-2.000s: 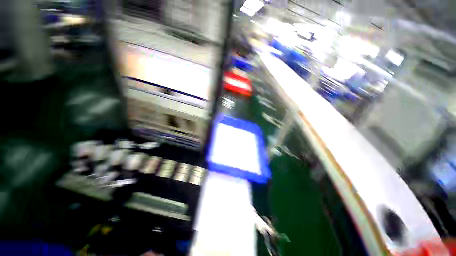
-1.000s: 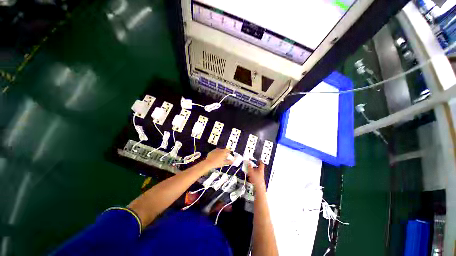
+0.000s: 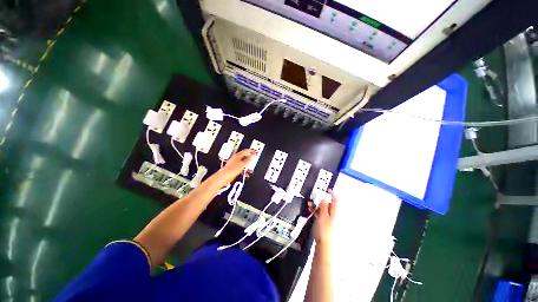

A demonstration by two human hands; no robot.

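My left hand (image 3: 239, 162) holds a white power adapter (image 3: 251, 160) against the fifth outlet strip from the left; its looped cord hangs below. My right hand (image 3: 324, 207) holds another adapter (image 3: 320, 197) at the lower part of the rightmost outlet strip (image 3: 323, 179). Adapters sit on the left outlet strips, such as this adapter (image 3: 155, 120), with cords reaching toward the left test board (image 3: 161, 179). Two loose adapters (image 3: 277, 194) lie below the sixth and seventh strips. Their cords cross the right test board (image 3: 261, 222).
The tester (image 3: 277, 74) stands behind the black bench (image 3: 194, 91), with a monitor above. A corded adapter (image 3: 251, 120) lies near its front. A blue tray (image 3: 451, 141) and white sheet (image 3: 360, 236) lie to the right, with corded adapters (image 3: 396, 268) on the belt beside them.
My hands were close together over a cluster of adapters; they have moved apart, left hand to the fifth strip, right hand to the rightmost. The view has shifted closer to the bench.
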